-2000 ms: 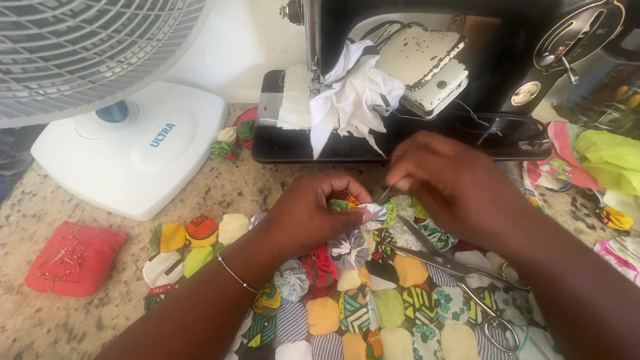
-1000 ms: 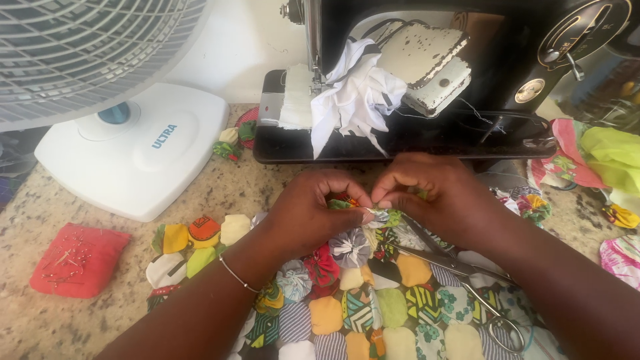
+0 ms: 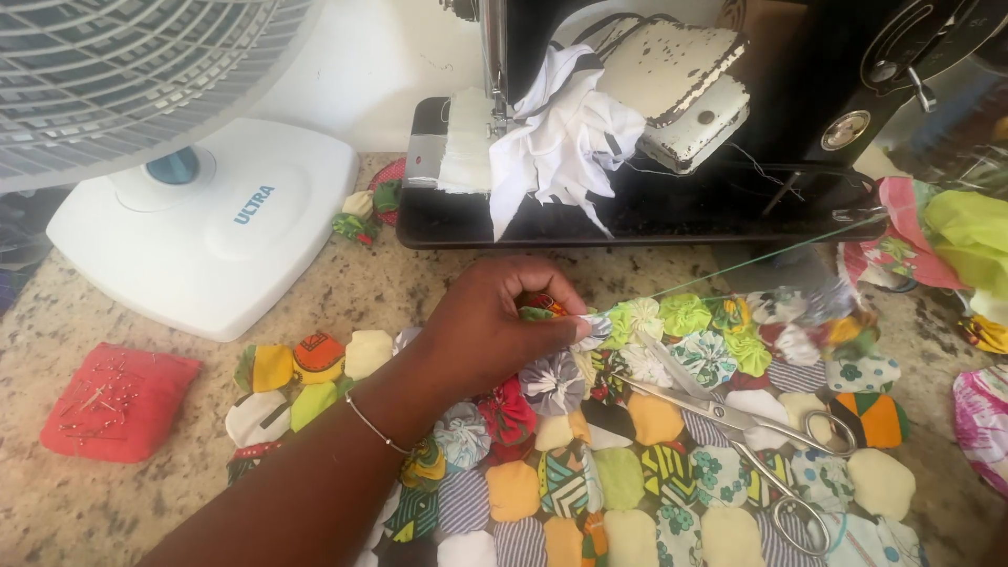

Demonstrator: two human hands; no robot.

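Note:
My left hand [image 3: 520,315] pinches small gathered fabric yo-yos between thumb and fingers at the upper edge of a patchwork of many-coloured fabric yo-yos [image 3: 622,476]. A green thread [image 3: 776,253] runs taut from near my fingertips up to the right, past the sewing machine's edge. My right hand is out of view. A pair of metal scissors [image 3: 720,413] lies with its blades apart on the patchwork, just right of and below my left hand.
Behind stands a black sewing machine [image 3: 669,224] with white cloth [image 3: 563,130] at its needle. A white fan [image 3: 213,236] is at the left, above a red pincushion [image 3: 118,402] full of pins. Fabric scraps [image 3: 917,228] lie at the right.
My right hand, close beside my left fingertips in the earlier frames, has left the view. The green thread now stretches out to the right. My left hand stays in about the same place.

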